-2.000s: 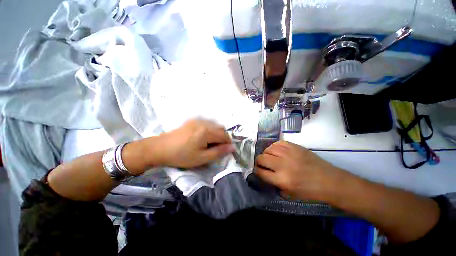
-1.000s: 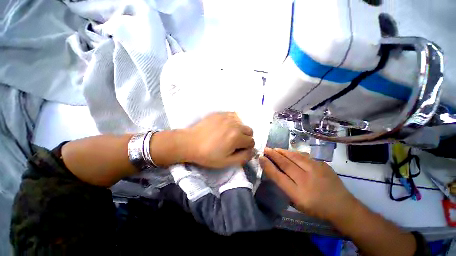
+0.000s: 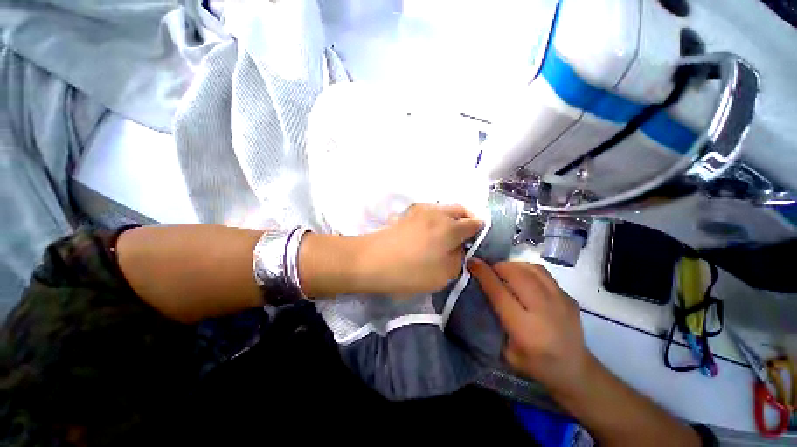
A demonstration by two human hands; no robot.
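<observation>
The pale grey garment body (image 3: 262, 131) lies left of the sewing machine (image 3: 603, 96), partly washed out by glare. Its dark grey waistband (image 3: 398, 360), with a narrow white edge (image 3: 415, 321), hangs at the table's front edge. My left hand (image 3: 424, 249) has its fingers closed on the cloth at the white edge, just left of the presser foot area (image 3: 527, 188). My right hand (image 3: 529, 310) holds the dark waistband close beside it, index finger and thumb at the white edge. The fingertips are nearly touching. The needle is not clearly seen.
A black phone (image 3: 641, 260) lies right of the needle area. Beside it is a yellow tape measure (image 3: 690, 292) with a black looped item. Orange-red handled scissors (image 3: 769, 406) lie at far right. Blue shows below the table edge (image 3: 542, 426).
The view has turned and shifted. My left hand has moved right, closer to the machine, along the white edge. The white edge between my hands now shows more clearly.
</observation>
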